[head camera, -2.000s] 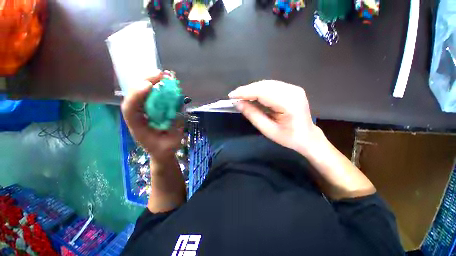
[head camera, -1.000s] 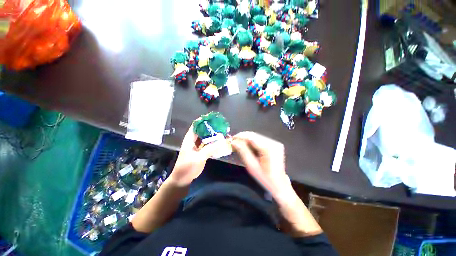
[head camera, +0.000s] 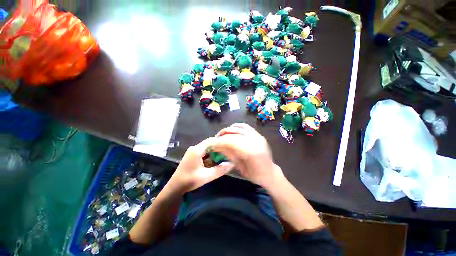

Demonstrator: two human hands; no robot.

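My left hand (head camera: 192, 167) is closed around a plush doll (head camera: 218, 157), of which only a patch of green hair shows between the hands. My right hand (head camera: 248, 152) lies over the top of the doll, fingers curled and touching my left hand. Both hands are at the table's near edge. Whether a bag is around the doll is hidden by my fingers. A stack of empty poly bags (head camera: 157, 126) lies flat on the table to the left of my hands.
Unbagged dolls (head camera: 245, 62) lie piled on the dark table (head camera: 310, 170) beyond my hands. A white strip (head camera: 348, 115) and pale plastic bag (head camera: 397, 150) lie right, an orange bag (head camera: 55, 45) far left. A blue crate (head camera: 82, 215) holds bagged dolls, left; a cardboard box (head camera: 367, 237) stands below right.
My right hand has moved from beside the doll to over it, and the hands now cover most of it. The white tag seen at the doll is hidden. The view has shifted slightly.
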